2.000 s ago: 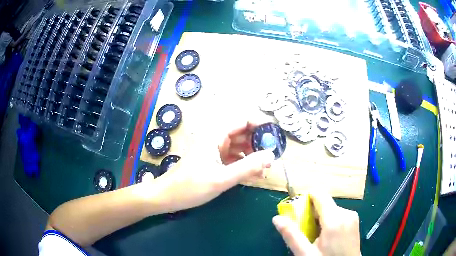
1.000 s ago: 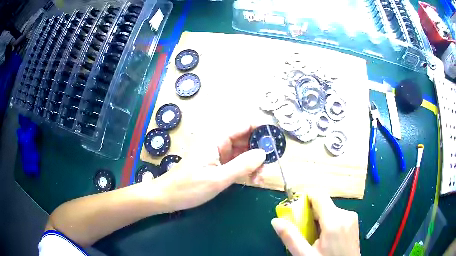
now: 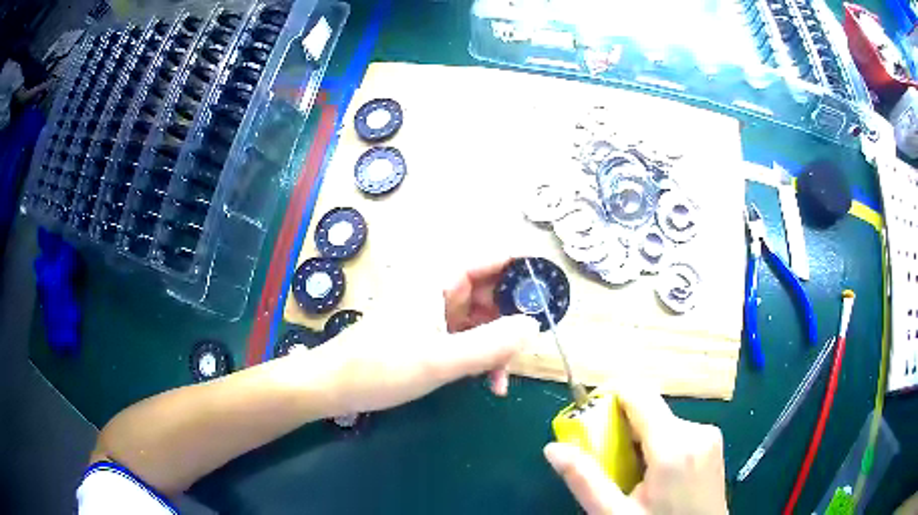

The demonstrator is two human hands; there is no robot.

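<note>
My left hand [image 3: 443, 347] holds a black disc [image 3: 551, 279] with a silver-grey centre and a ring of small pale dots, its face tilted up, over the board's lower middle. My right hand [image 3: 659, 458] grips a yellow-handled tool [image 3: 601, 435] at the bottom. Its thin metal shaft points up and left across the disc's face. The tip appears near the disc's upper rim; whether it touches cannot be told. More black discs [image 3: 340, 233] lie along the board's left side, some partly hidden by my left forearm.
Metal rings [image 3: 604, 226] lie heaped on the tan board [image 3: 463, 111]. Clear trays stand left [image 3: 216, 251] and top right [image 3: 644, 75]. Blue-handled pliers [image 3: 793, 292], a red stick [image 3: 825, 402], grey tweezers or probe [image 3: 790, 407] and a black round pad [image 3: 823, 191] lie right. A blue lump [image 3: 58, 292] lies left.
My left hand has turned the disc and shifted it slightly. The tool's shaft, beside the disc's lower edge at first, now crosses its face. My right hand has barely moved.
</note>
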